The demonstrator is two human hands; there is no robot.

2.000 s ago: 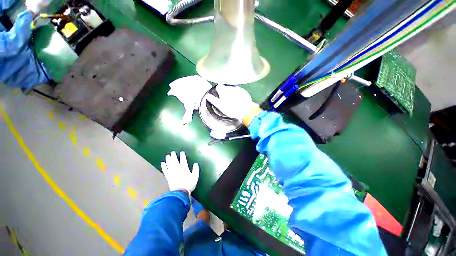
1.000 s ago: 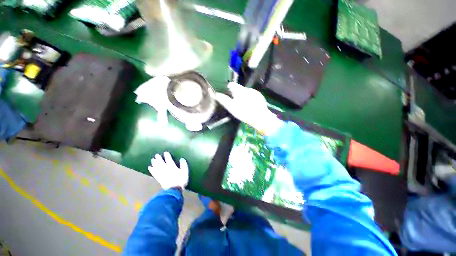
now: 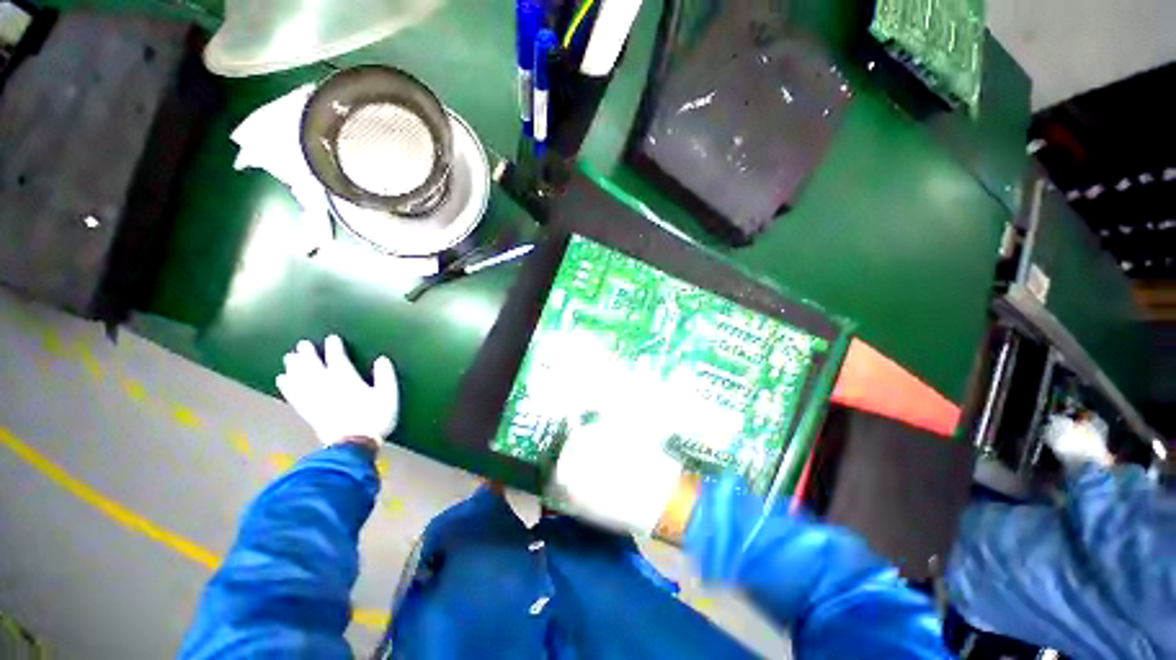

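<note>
A green circuit board [image 3: 606, 290] lies solder side up in a black foam pad [image 3: 497, 368] at the bench's front edge, with strong glare on it. My right hand [image 3: 617, 475], in a white glove, is blurred over the board's near edge; whether it holds something cannot be told. My left hand [image 3: 339, 391], in a white glove, rests flat with fingers apart on the green mat, left of the pad. A round steel cup [image 3: 387, 145] with a mesh-like centre stands on a pale dish [image 3: 467, 213]. A white cloth [image 3: 271, 145] lies beside it.
A thin pale-tipped stick [image 3: 497, 259] lies between cup and board. Black foam blocks stand at left [image 3: 90, 155] and behind the board [image 3: 748, 123]. Blue-capped pens [image 3: 542, 84] and a translucent hood [image 3: 303, 29] are at the back. An orange-red piece [image 3: 892, 387] and another person's gloved hand [image 3: 1078, 441] are at right.
My right hand has moved from the cup to the board's near edge. The view has shifted right, uncovering more of the board and cup. My left hand stays spread on the mat.
</note>
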